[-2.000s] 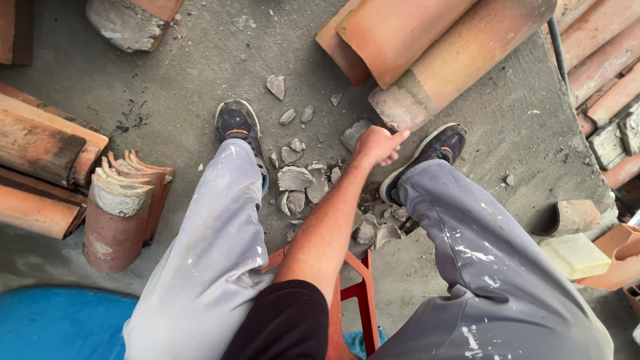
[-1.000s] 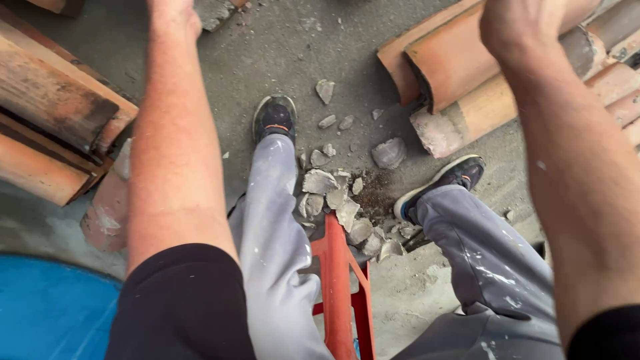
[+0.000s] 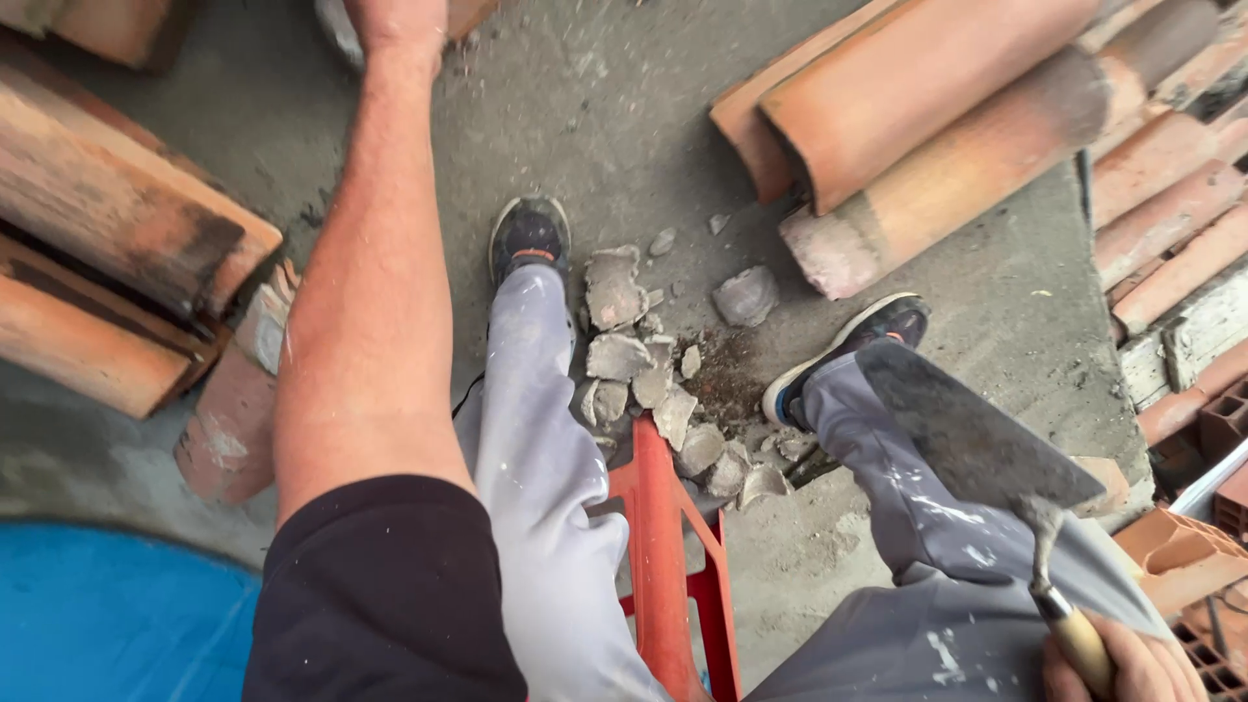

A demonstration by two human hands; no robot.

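My right hand (image 3: 1121,668) grips the wooden handle of a brick trowel (image 3: 975,429), whose grey blade lies over my right trouser leg near the knee. My left hand (image 3: 400,19) is at the top edge, partly cut off, beside a curved clay roof tile with mortar on it (image 3: 336,29); whether it holds the tile cannot be told. Broken mortar pieces (image 3: 616,356) lie in a heap on the concrete between my shoes. A red plastic frame (image 3: 658,546) stands between my legs, its upper end touching the heap.
Stacked clay roof tiles (image 3: 926,88) lie at upper right, with more stacks (image 3: 107,195) at left. Short tiles (image 3: 229,419) stand beside my left forearm. A blue tub or sheet (image 3: 107,614) is at lower left. Hollow bricks (image 3: 1180,556) and tile rows (image 3: 1170,234) are at right.
My right hand was raised at the upper right a second ago; now it is at lower right with the trowel in it. My left arm remains stretched toward the top.
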